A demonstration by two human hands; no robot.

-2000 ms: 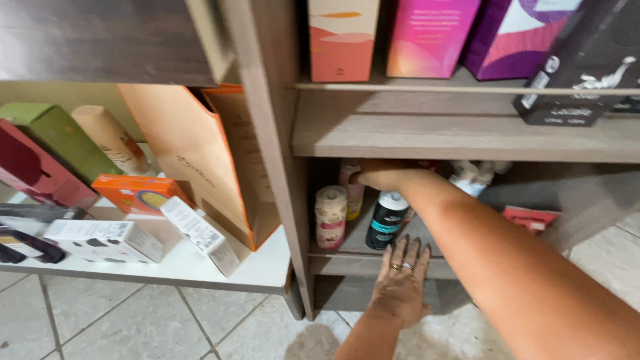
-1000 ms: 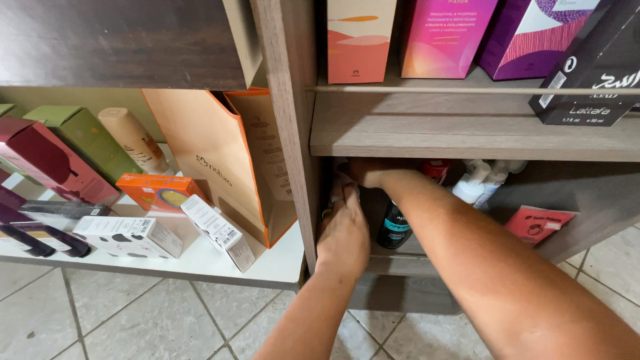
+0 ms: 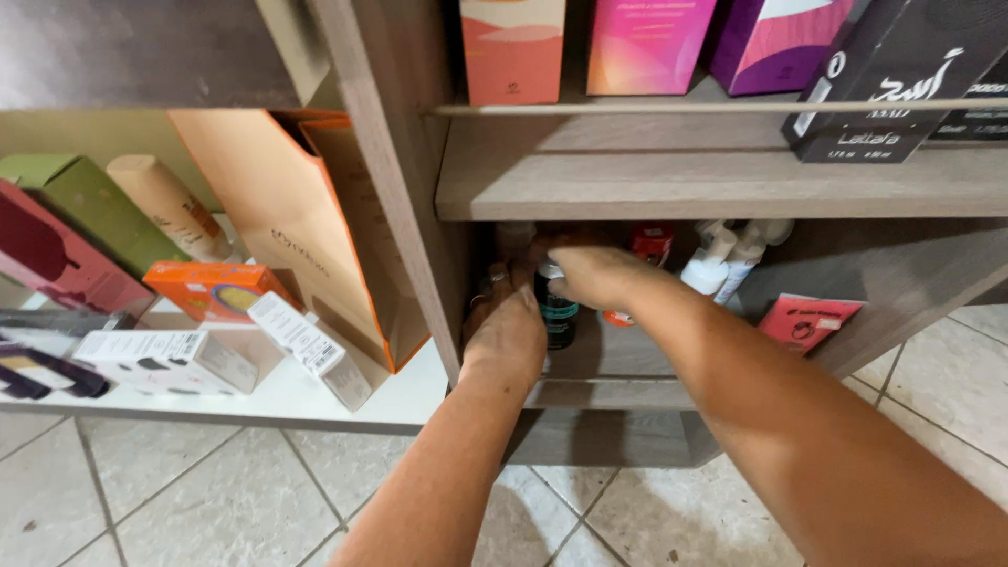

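Both of my hands reach into the lower compartment of a wooden shelf unit (image 3: 630,394). My left hand (image 3: 506,319) is at the compartment's left side, its fingers over things that it hides. My right hand (image 3: 587,272) is at the top of a black bottle with a teal band (image 3: 559,319); whether it grips the bottle is unclear. Behind the hands a pale bottle (image 3: 516,232) shows dimly. Right of my right hand are a red container (image 3: 651,242), an orange-red item (image 3: 619,318) partly hidden by it, and white pump bottles (image 3: 706,264).
A pink-red packet (image 3: 809,321) leans at the compartment's right. Above, the shelf board (image 3: 709,189) overhangs my hands, with perfume boxes (image 3: 512,59) and a black box (image 3: 874,102). Left of the upright panel (image 3: 394,173) stand a paper bag (image 3: 291,228), an orange box (image 3: 213,291) and white boxes (image 3: 311,346).
My left hand has gone from the compartment's front edge into its left side. The right hand, earlier deeper at the left, is now over the black bottle.
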